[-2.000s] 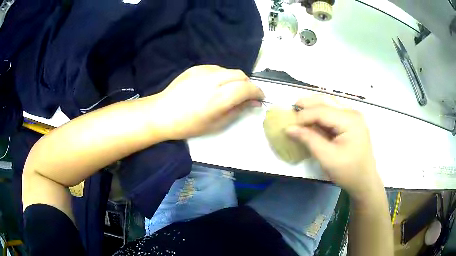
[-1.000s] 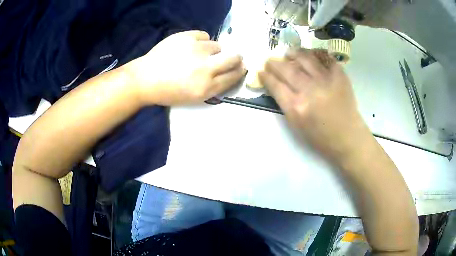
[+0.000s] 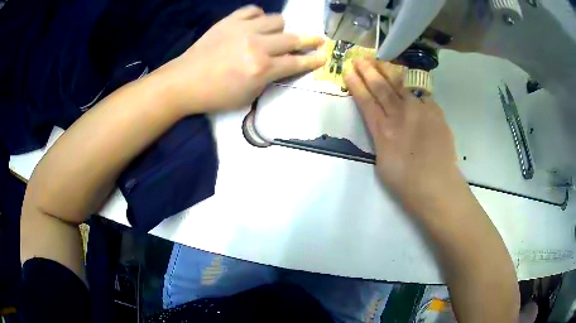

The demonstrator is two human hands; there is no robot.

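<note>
A small pale yellow piece point(image 3: 326, 73) lies flat under the presser foot point(image 3: 340, 58) of the sewing machine. My left hand point(image 3: 249, 60) is left of the foot, its fingertips pressing on the piece's left side. My right hand point(image 3: 404, 117) is right of the foot, palm down, its fingertips pressing on the piece's right side. The needle tip is too small to make out. Dark navy cloth point(image 3: 174, 167) lies on the left of the table, partly under my left forearm.
The machine head point(image 3: 467, 25) overhangs the upper right. Silver thread snips point(image 3: 516, 132) lie on the right of the white table point(image 3: 284, 208). A ribbed cream knob point(image 3: 418, 81) is close to my right hand. The table's curved front edge crosses above my lap.
The yellow piece, held between my hands in front of the machine earlier, is now flat under the presser foot. Both hands have moved up to the foot, and the machine head shows more.
</note>
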